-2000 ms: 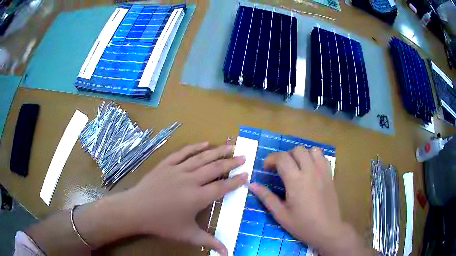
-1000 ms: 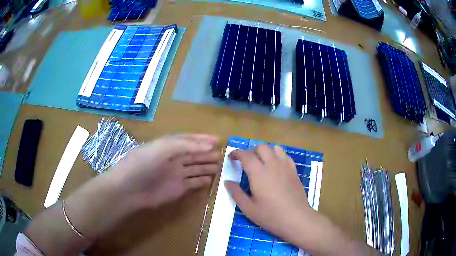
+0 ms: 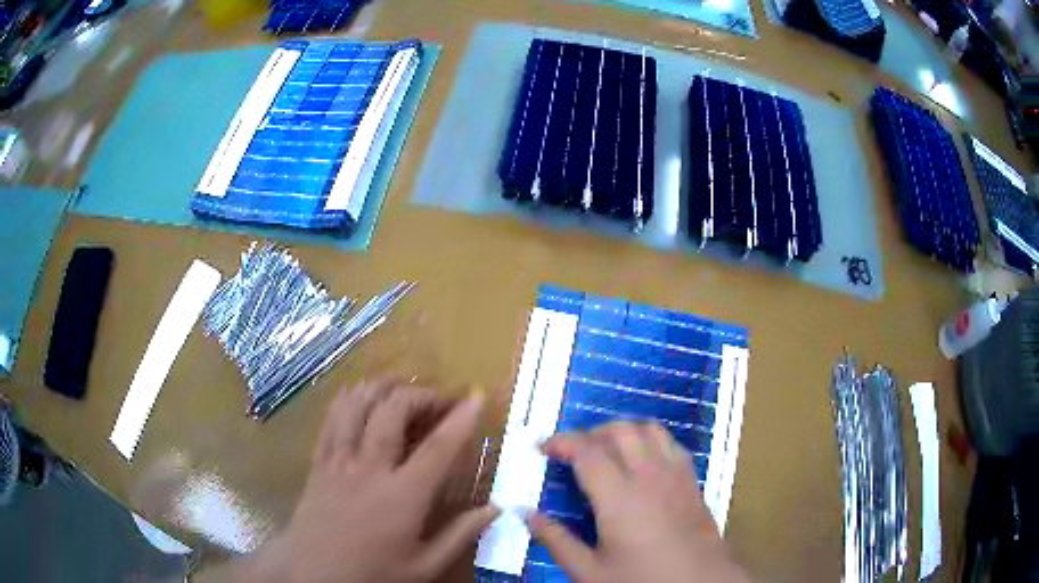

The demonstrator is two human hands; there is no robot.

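A bright blue solar cell assembly [image 3: 638,370] lies flat on the brown table in front of me. A white strip [image 3: 543,376] lies along its left side and a narrower white strip [image 3: 727,410] along its right side. My right hand [image 3: 627,495] is over the lower middle of the assembly, its thumb and index fingertips at the left white strip. My left hand [image 3: 393,484] is left of the assembly, blurred, fingers bent, its thumb tip at the strip's left edge. I cannot tell whether the fingers hold the thin silver line beside that edge.
Silver ribbon pieces [image 3: 285,325], a loose white strip [image 3: 165,359] and a black bar [image 3: 80,325] lie left. Dark cell stacks [image 3: 581,131] stand on a pale mat, a finished stack [image 3: 308,137] on green. At right are a ribbon bundle [image 3: 872,467], white strip [image 3: 926,478] and small bottle [image 3: 971,327].
Both hands have moved down toward the near part of the left white strip. My left hand has moved off the ribbon pile and its fingers have bent. The view has shifted slightly.
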